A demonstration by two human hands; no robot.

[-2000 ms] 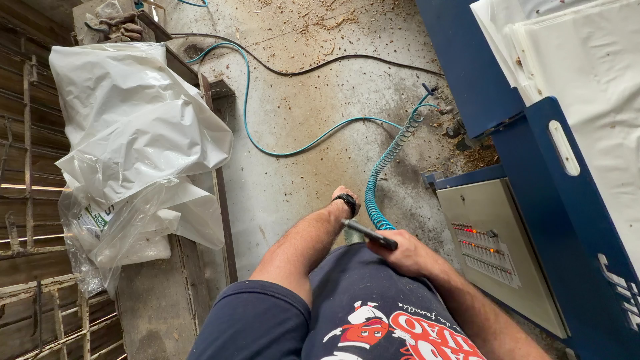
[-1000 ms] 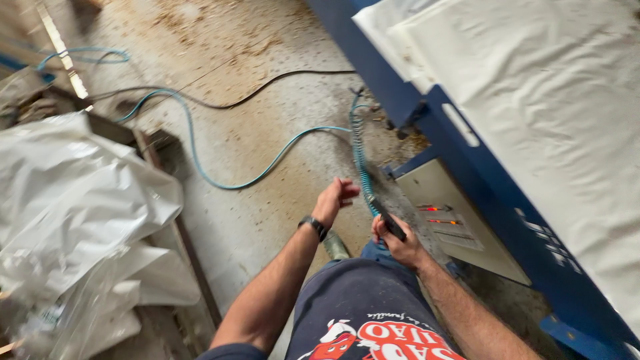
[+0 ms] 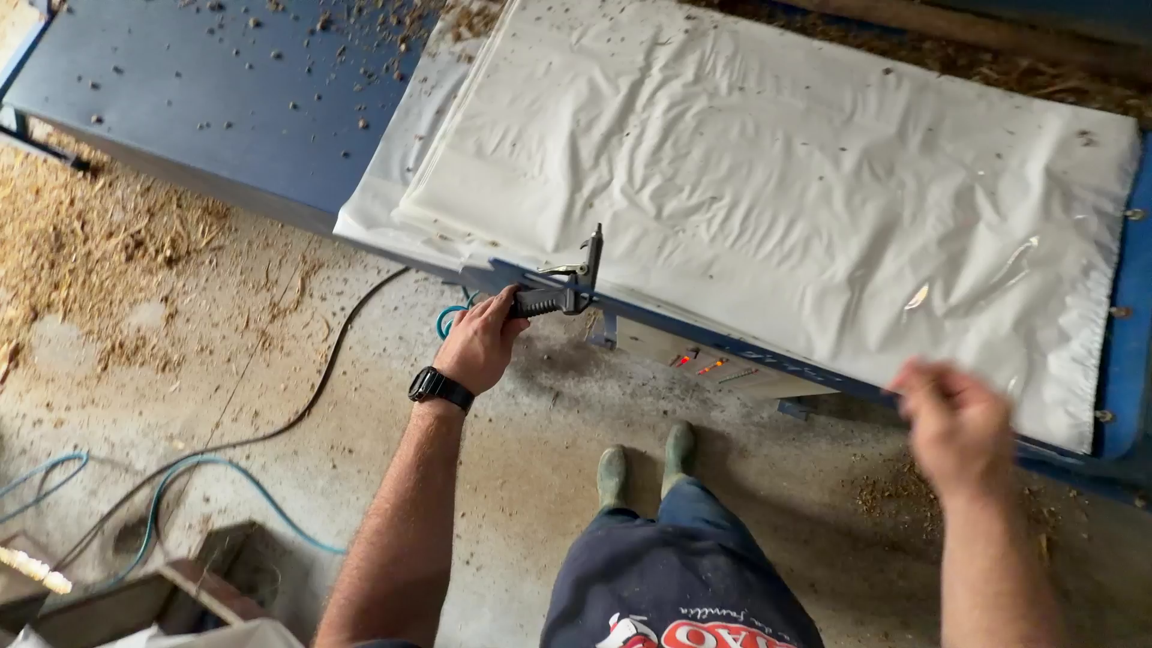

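At the near edge of the blue machine, my left hand [image 3: 481,342], with a black watch on its wrist, pinches the handle end of a black air blow gun [image 3: 567,292]. The gun's metal nozzle points up the view over the machine's rim. A teal coiled hose [image 3: 443,321] shows beside my left fingers. My right hand [image 3: 963,427] is motion-blurred, with fingers bent, over the near edge of a stack of white plastic sheets or bags [image 3: 765,198]. Nothing is visible in it, but its finger closure is unclear. The creased stack lies on the blue machine.
A control panel [image 3: 720,364] with lit red and orange parts is below the machine's edge. A black cable [image 3: 333,360] and a teal hose [image 3: 243,472] cross the concrete floor. Wood shavings [image 3: 99,261] lie at left. Green boots [image 3: 612,477] stand below the panel.
The blow gun was in my right hand and is now at my left hand by the machine's edge. My right hand has moved away to the right. The view has swung toward the machine.
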